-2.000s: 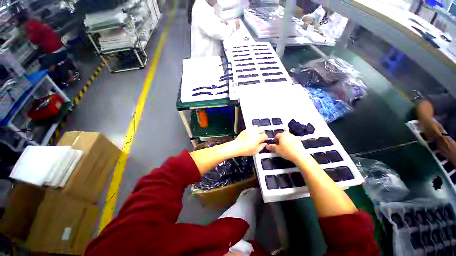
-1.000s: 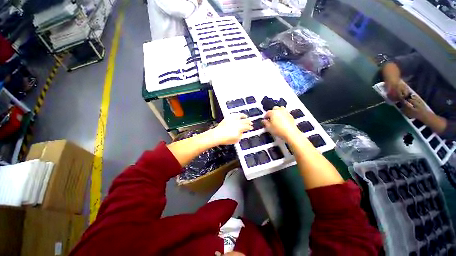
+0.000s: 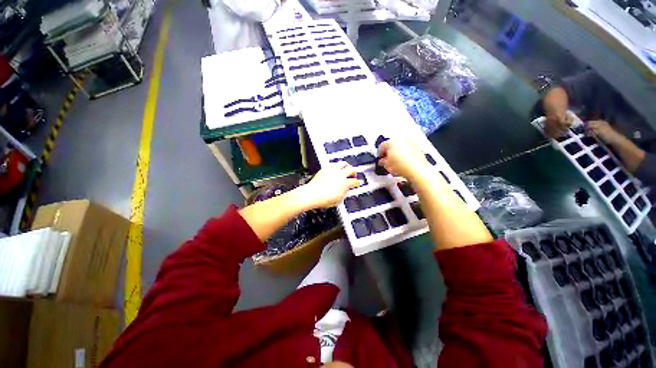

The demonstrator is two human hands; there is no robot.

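Observation:
A white foam tray (image 3: 361,244) lies in front of me, with small black parts (image 3: 370,199) in rows of pockets. A plain white sheet covers its far part. My left hand (image 3: 332,184) is over the tray's left side, fingertips at a middle row; whether it grips a part is hidden. My right hand (image 3: 403,159) is just right of it, fingers closed on a small black part at its fingertips. My right hand and forearm hide most of the loose heap and the tray's right pockets.
A filled foam tray (image 3: 316,57) lies beyond. Black straps (image 3: 252,105) lie on a side table at left. Plastic bags (image 3: 431,65) lie on the green bench. A clear bag (image 3: 503,203) and a blister tray (image 3: 536,287) are at right. A coworker's hands work across the bench. An open carton (image 3: 302,253) stands below.
The view has swung right, so the scene sits further left. My right hand has moved from the pockets to the loose heap. My left hand stays over the tray's left side.

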